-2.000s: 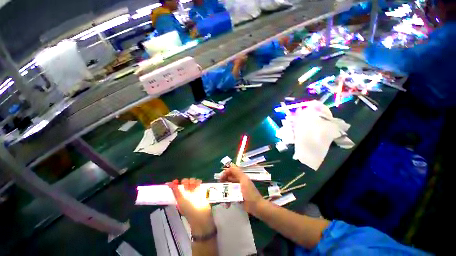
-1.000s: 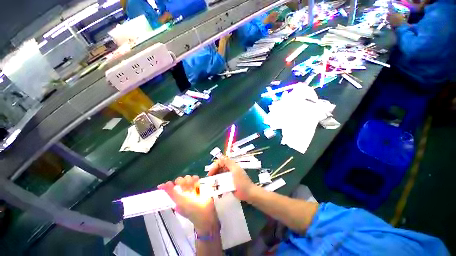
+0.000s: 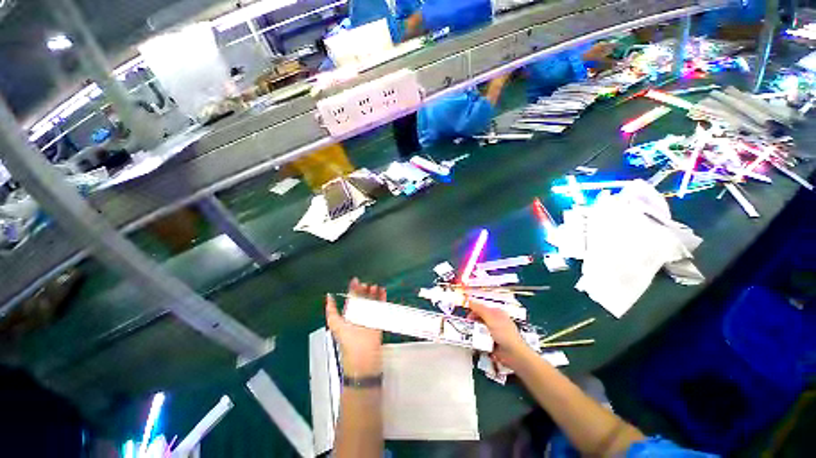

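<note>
A flat white strip (image 3: pixel 398 320) lies slantwise between my hands, unlit, with small dark and tan parts near its right end. My right hand (image 3: pixel 503 335) grips that right end. My left hand (image 3: pixel 360 333) is at the strip's left end, fingers raised and apart behind it; whether it bears the strip is unclear. A white sheet (image 3: pixel 429 398) lies below on the green surface. Flat strips (image 3: pixel 322 385) lie at its left. A near pile holds a pink-violet lit stick (image 3: pixel 476 255), short white strips (image 3: pixel 501 278), small white pieces and thin tan sticks (image 3: pixel 569 331).
Crumpled white sheets (image 3: pixel 631 255) lie to the right, with a heap of lit bars (image 3: pixel 698 161) beyond. A socket strip (image 3: pixel 369 101) sits on the shelf rail (image 3: pixel 242 170). A slanted metal post (image 3: pixel 152 268) stands at left. A blue stool (image 3: pixel 774 331) is at right.
My left hand has opened from its grip around the strip, and the bright glow there is gone. My right hand stays at the right end. The view has shifted, showing lit sticks at lower left.
</note>
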